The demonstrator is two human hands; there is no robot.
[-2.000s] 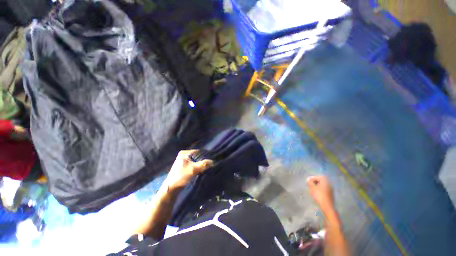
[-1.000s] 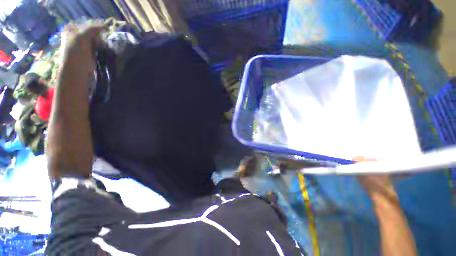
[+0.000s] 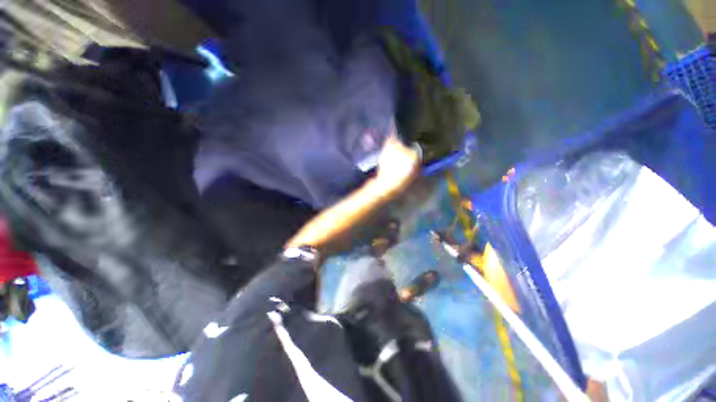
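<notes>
A dark garment [image 3: 290, 118], blurred and purplish where light falls on it, spreads across the upper left and centre. My left hand [image 3: 399, 163] is closed at its right edge; the fingers are blurred. A pale pole [image 3: 514, 326] slants down to the lower right beside a blue crate [image 3: 542, 294]. White and clear poly bags [image 3: 636, 259] lie over this crate. A small skin-coloured patch of my right hand [image 3: 597, 390] shows at the bottom edge by the pole's lower end; its fingers are mostly out of the picture.
A large dark grey pile [image 3: 86, 220] lies at the left, with a red item [image 3: 14, 255] beyond it. An olive pile [image 3: 432, 110] is behind my left hand. A blue mesh crate [image 3: 695, 78] stands at the upper right. A yellow line [image 3: 509, 353] crosses the blue floor.
My left hand has come down from the upper left to the centre, with the dark garment now beyond it. The view has turned; the bag crate and pole appear lower right, my right hand nearly out.
</notes>
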